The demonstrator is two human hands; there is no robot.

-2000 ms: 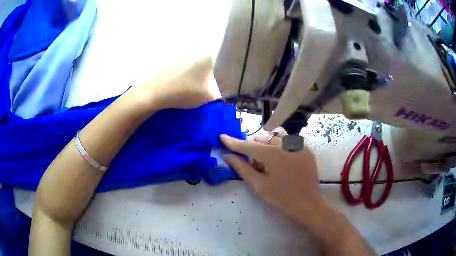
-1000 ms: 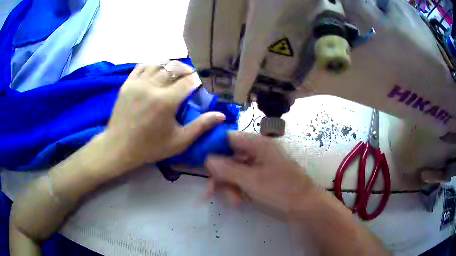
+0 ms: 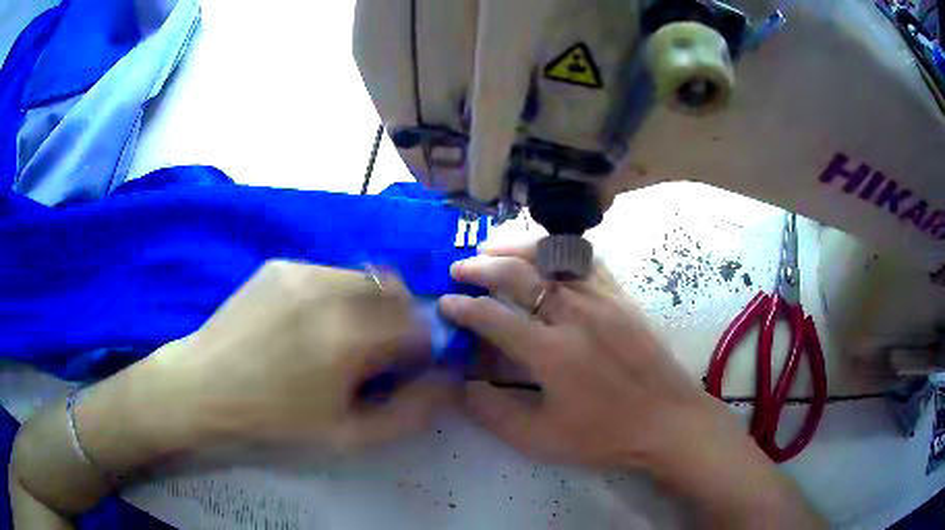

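Observation:
A royal-blue sleeve (image 3: 259, 228) lies from the left edge to the machine, its end at the presser foot (image 3: 467, 230). My left hand (image 3: 311, 357), blurred, has its fingers curled on the near edge of the sleeve end, where a small pale-blue patch of lining (image 3: 437, 329) shows. My right hand (image 3: 580, 362) lies just right of the foot, its fingertips on the sleeve end beside my left fingers. The needle cannot be made out. The rest of the garment, with pale blue lining (image 3: 88, 129), lies at the upper left.
The cream machine head (image 3: 518, 83) stands over the work, with a knob (image 3: 565, 256) low above my right hand. Red-handled scissors (image 3: 769, 373) lie on the table right of my right hand. A printed ruler (image 3: 223, 507) runs along the table's front edge.
My left hand has come down from on top of the sleeve to its near edge. My right fingers have moved up beside the presser foot. The sleeve end now lies flatter under the foot.

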